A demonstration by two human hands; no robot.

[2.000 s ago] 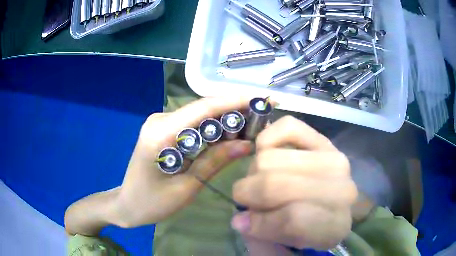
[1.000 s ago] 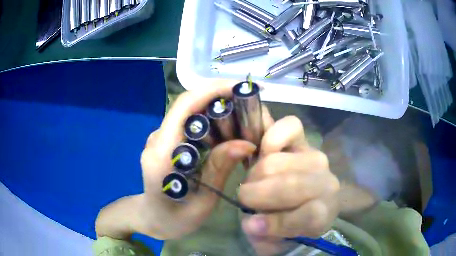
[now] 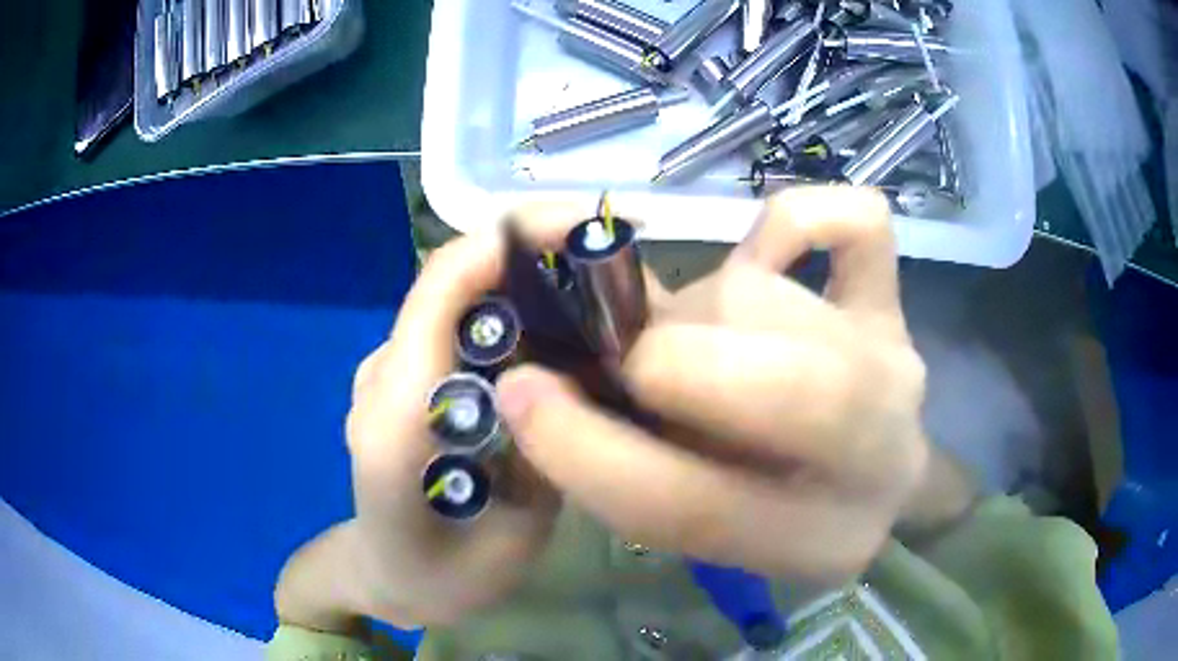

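My left hand [image 3: 413, 387] holds a fan of several silver metal cylinders [image 3: 487, 332], their dark end faces with pale centres turned up. Short yellow leads show at some of them. The top cylinder [image 3: 607, 278] stands highest, its yellow lead pointing up. My right hand [image 3: 775, 387] is beside it and holds tweezers with a blue grip [image 3: 734, 597]. Their dark, blurred tip crosses in front of the second cylinder and partly hides it. Whether the tip touches a lead cannot be told.
A white translucent tray [image 3: 723, 217] with loose cylinders lies beyond my hands. A clear box [image 3: 246, 97] of rowed cylinders is at upper left, beside a black slab [image 3: 106, 71]. Clear plastic sleeves [image 3: 1092, 142] lie right of the tray. A green mat [image 3: 375, 97] lies beneath.
The tweezers have swung from below the fan up to its top cylinders, with the right hand turned and raised. The fan has shifted slightly left. The tray and box sit further left and higher in view.
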